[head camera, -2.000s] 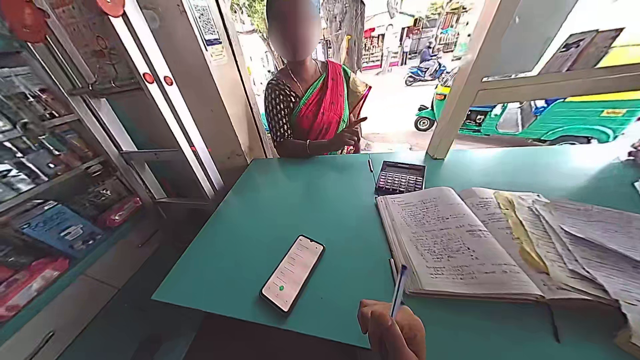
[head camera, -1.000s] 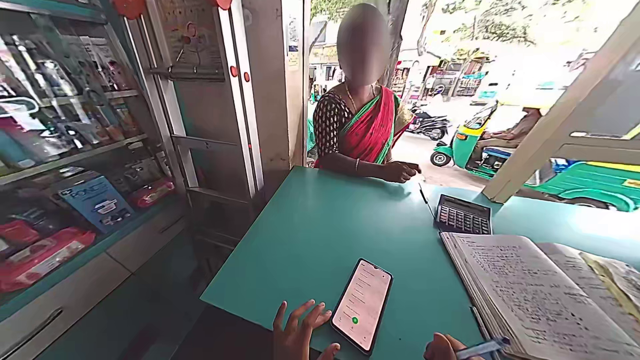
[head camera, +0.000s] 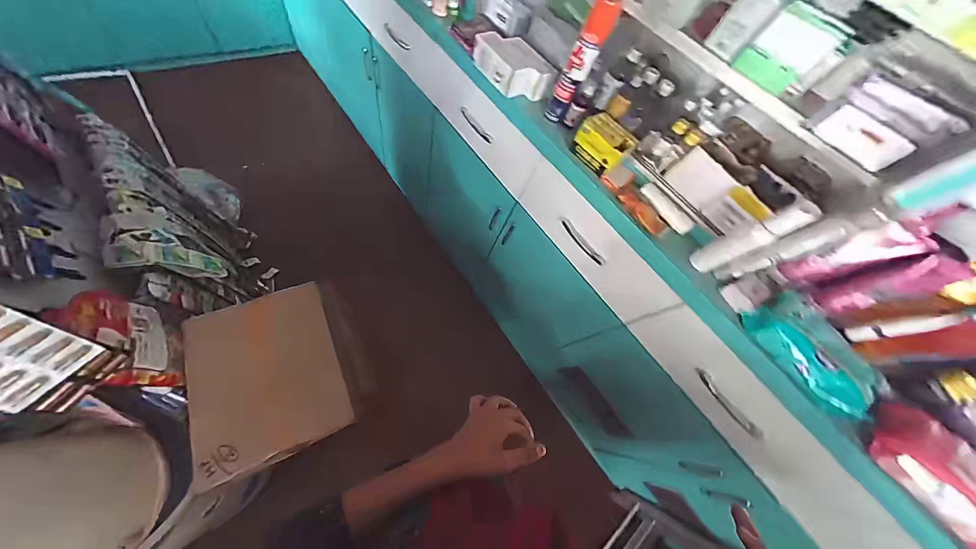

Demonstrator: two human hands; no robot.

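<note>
My left hand [head camera: 496, 438] reaches in from the bottom centre, above the dark floor. Its fingers are curled and blurred; whether anything is inside them does not show. At the bottom right edge, a small part of my right hand [head camera: 746, 526] shows, mostly cut off by the frame. Just left of it is a grey framed object [head camera: 648, 526] that I cannot identify, and whether the hand touches it is unclear.
Teal cabinets [head camera: 545, 267] with pale drawers run diagonally along the right. Their counter bears a spray can [head camera: 583, 65], a yellow box [head camera: 602, 143], small bottles and plastic packets. At left, a cardboard box [head camera: 267, 381] stands near a stack of printed packets [head camera: 164, 236].
The view has swung from the green table to the floor and cabinets. The phone, calculator, notebook and the person opposite are out of view. The pen seen in my right hand earlier no longer shows.
</note>
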